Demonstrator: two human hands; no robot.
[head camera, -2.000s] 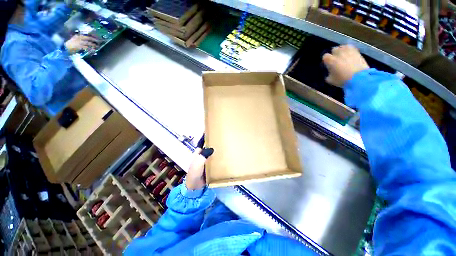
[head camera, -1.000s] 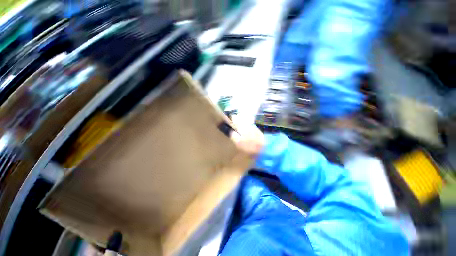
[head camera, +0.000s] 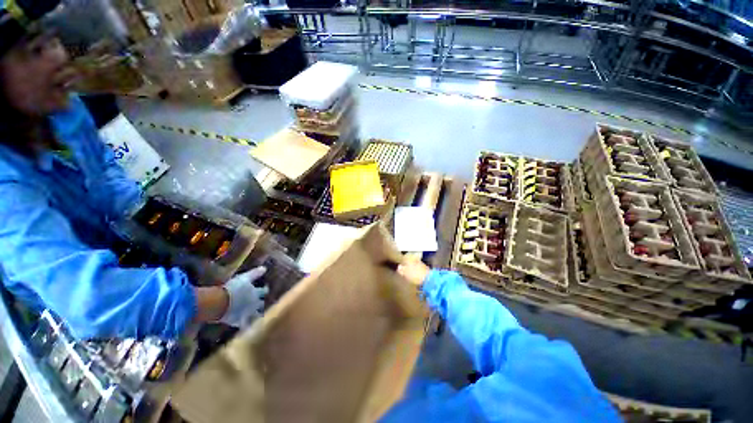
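An open, empty-looking cardboard carton (head camera: 330, 330) is tilted in front of me and blurred by motion. My right hand (head camera: 413, 269) grips its far right edge, with a dark cover showing at a fingertip. My left hand is not in view; the carton and the picture's lower edge cut off that side.
A person in blue with a gloved hand (head camera: 244, 297) stands close at left, beside dark trays (head camera: 186, 227). A yellow tray (head camera: 357, 188) lies on stacked boxes ahead. Divided parts trays (head camera: 640, 223) are stacked on the right. Metal racks (head camera: 495, 37) stand beyond the floor.
The view has swung from the conveyor line and parts shelf to the floor with stacked trays. The carton has come along; my right hand, earlier at the shelf, now holds it. My left hand has left view.
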